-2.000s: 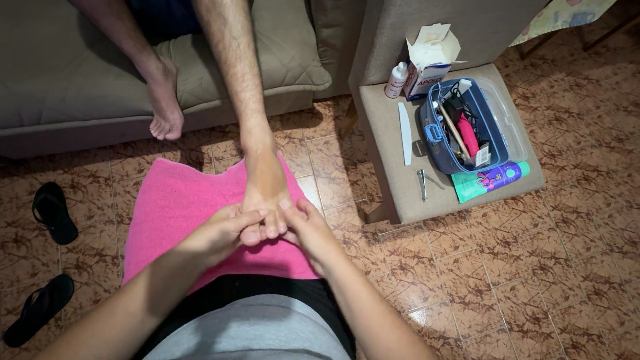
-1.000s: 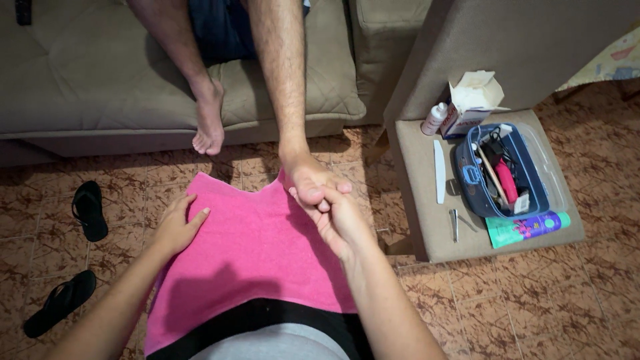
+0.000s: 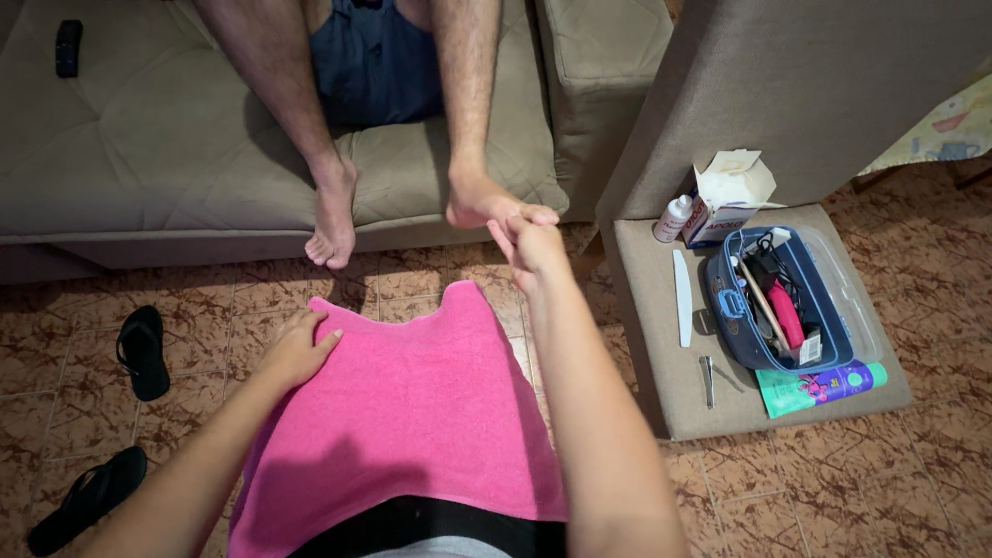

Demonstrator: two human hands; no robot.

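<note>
My right hand [image 3: 535,249] is closed around the toe end of another person's raised foot [image 3: 479,200], in front of the sofa edge. My left hand [image 3: 293,349] rests on the upper left corner of a pink towel [image 3: 411,403] spread over my lap, its thumb apart from the fingers. It is unclear whether its fingers pinch the cloth. The person's other bare foot [image 3: 333,217] hangs at the sofa's front, touched by neither hand.
A chair [image 3: 651,310] at right holds a blue plastic case [image 3: 728,341] of tools, a white nail file [image 3: 682,298], a nail clipper [image 3: 707,381], a tube [image 3: 821,387], a bottle [image 3: 673,218] and an open box [image 3: 721,205]. Black flip-flops [image 3: 143,353] lie on the tiled floor; a sofa [image 3: 116,155] stands ahead.
Both hands were on the raised foot two seconds ago. My left hand has let go and moved left onto the towel. My right hand has moved forward with the foot, off the towel.
</note>
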